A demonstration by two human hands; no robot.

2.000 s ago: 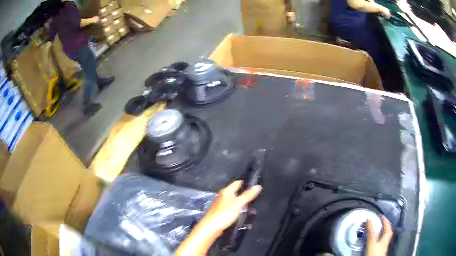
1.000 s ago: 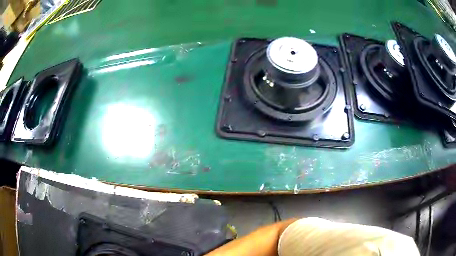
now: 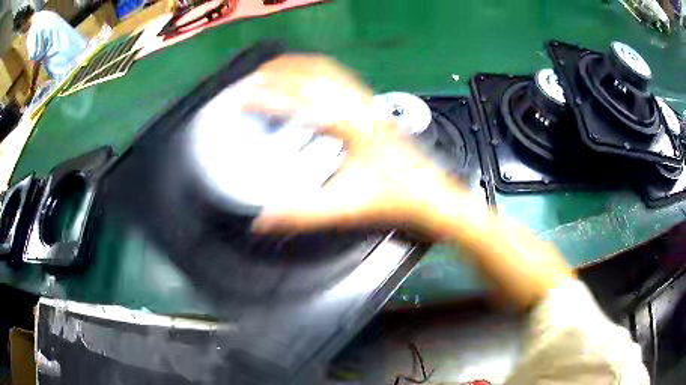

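My right hand (image 3: 353, 150), blurred, grips the silver magnet (image 3: 233, 162) of a speaker driver fixed on a square black panel. This panel-and-driver assembly (image 3: 180, 248) is tilted and held up in front of the green bench (image 3: 293, 22), close to the camera. Its lower edge passes over the gap between bench and black-topped table. Another assembly (image 3: 451, 135) stands behind it, partly hidden by my hand. My left hand is out of the picture.
Several more assemblies (image 3: 519, 135) stand on the bench at the right, one leaning on others (image 3: 613, 101). Empty black panels (image 3: 64, 210) are at the left. The worn black table edge (image 3: 135, 338) is at the lower left. A person (image 3: 54, 43) is at the far upper left.
The view has swung from the black table to the green bench. The driver and panel that were on the table are now lifted in my right hand. My left hand has left the picture.
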